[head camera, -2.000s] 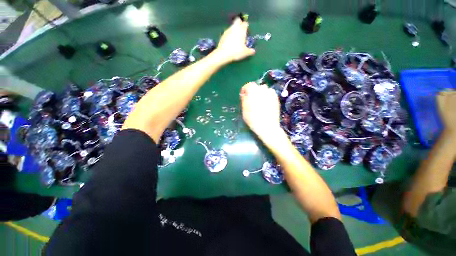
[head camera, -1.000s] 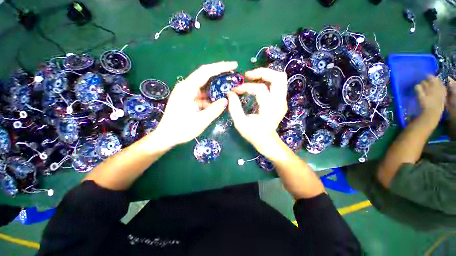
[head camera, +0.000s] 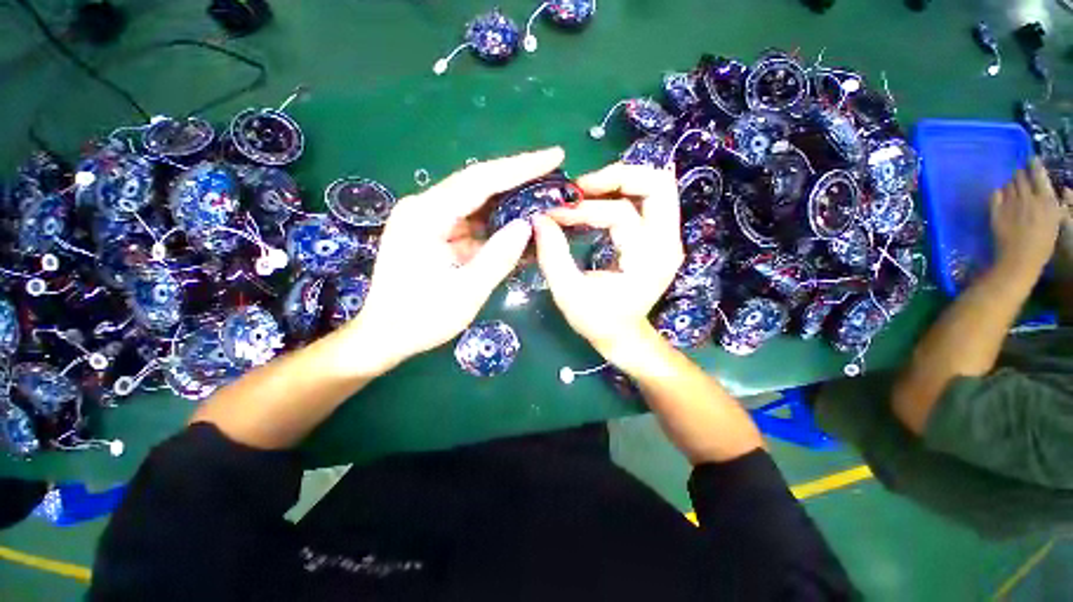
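Observation:
A round wired unit (head camera: 535, 202) with a dark, blue-patterned face is held between both hands above the bench, tilted. My left hand (head camera: 441, 259) grips its left side, thumb at its lower edge. My right hand (head camera: 614, 253) has its fingertips at the unit's right side and lower edge; whether a small ring is in them cannot be told. Another round unit (head camera: 486, 349) lies face up on the bench just below the hands. A few small rings (head camera: 422, 176) show beyond my left hand; others are partly hidden under the hands.
Heaps of round units lie left (head camera: 206, 200) and right (head camera: 753, 323) on the green bench (head camera: 388, 412). Two units (head camera: 491, 38) sit at the far side. A blue tray (head camera: 974, 139) stands at right, with another person's hand (head camera: 1026, 218) in it.
Two seconds ago my left hand reached to the far units and my right was by the right heap. Both then came together on one unit, which has since tilted further.

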